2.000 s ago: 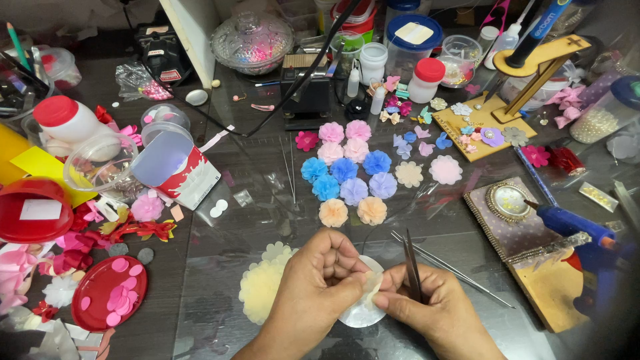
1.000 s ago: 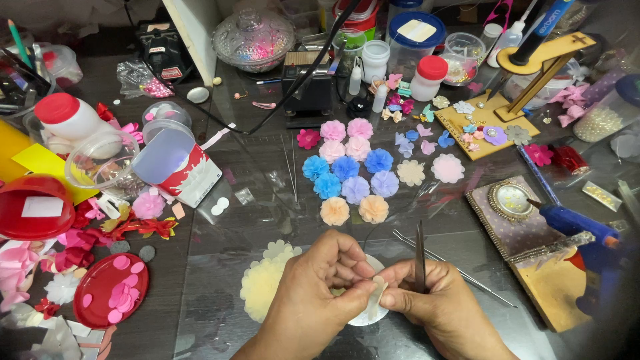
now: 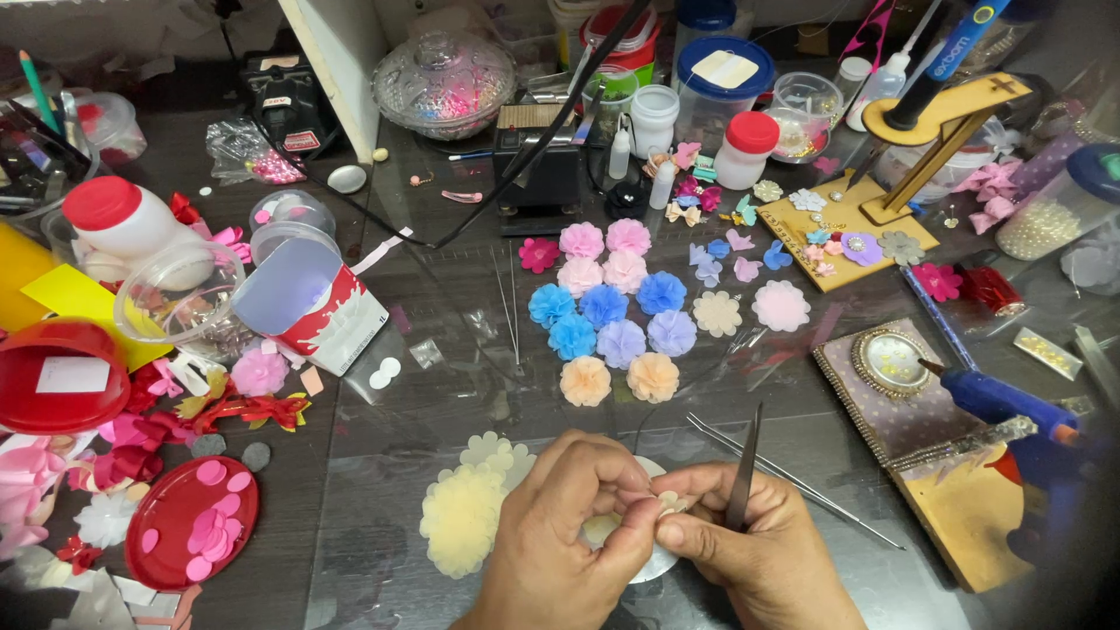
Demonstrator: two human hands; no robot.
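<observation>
Between the fingertips of my left hand (image 3: pixel 577 516) and my right hand (image 3: pixel 744 525) is a small cream fabric piece (image 3: pixel 671 503), pinched by both. My right hand also holds dark metal tweezers (image 3: pixel 745 464), their tips pointing up. Under my hands lies a round whitish disc (image 3: pixel 652 564), partly hidden. Pale yellow scalloped fabric circles (image 3: pixel 459 521) are piled left of my left hand. Beyond the hands stand rows of fabric flowers in pink, blue, lilac and peach (image 3: pixel 604 304). Long thin metal tweezers (image 3: pixel 805 486) lie right of my right hand.
A blue hot glue gun (image 3: pixel 1006 398) rests at right by a decorated board (image 3: pixel 910 437). At left are a red lid of pink circles (image 3: pixel 144 560), a cut carton (image 3: pixel 324 306) and plastic tubs. A black cable (image 3: pixel 525 166) crosses the back, near jars and a glass bowl (image 3: pixel 444 83).
Both hands stay over the disc, with small finger movements. The tweezers in my right hand have tilted slightly.
</observation>
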